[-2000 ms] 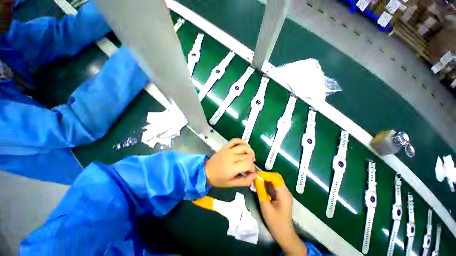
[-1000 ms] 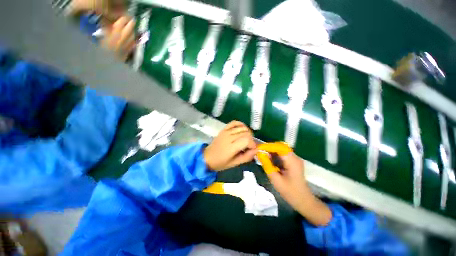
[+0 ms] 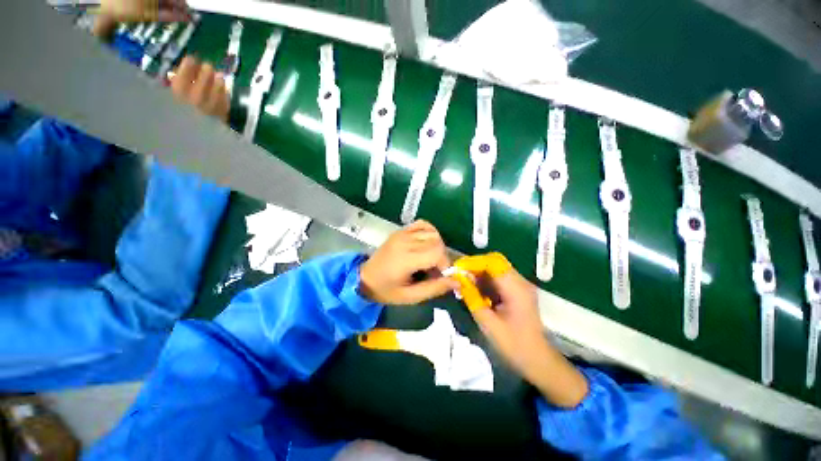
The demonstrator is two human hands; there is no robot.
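Note:
My left hand [image 3: 407, 263] and my right hand [image 3: 509, 306] meet fingertip to fingertip above the bench edge. Yellow-orange pieces [image 3: 484, 264] lie along the thumb and forefinger of my right hand, like finger covers. A small white piece [image 3: 457, 275] is pinched between both hands' fingertips; its shape is mostly hidden. Below, on the dark green bench [image 3: 360, 405], lies a yellow-orange handle [image 3: 380, 339] with a hole, its other end under a crumpled white wipe [image 3: 457, 353].
Smartwatches [image 3: 554, 176] lie in a row on the green conveyor belt [image 3: 518, 216], dark round sensors up. Beyond the white rail [image 3: 630, 110] are a bag of wipes [image 3: 513, 40] and a bottle [image 3: 720, 123]. A grey post crosses left. Another person's hands reach the belt; loose wipes [image 3: 275, 236] lie left.
The view has swung, showing more of the neighbour's hands. The watches have shifted in the picture. My hands stay together at the small white piece, with slight finger movement.

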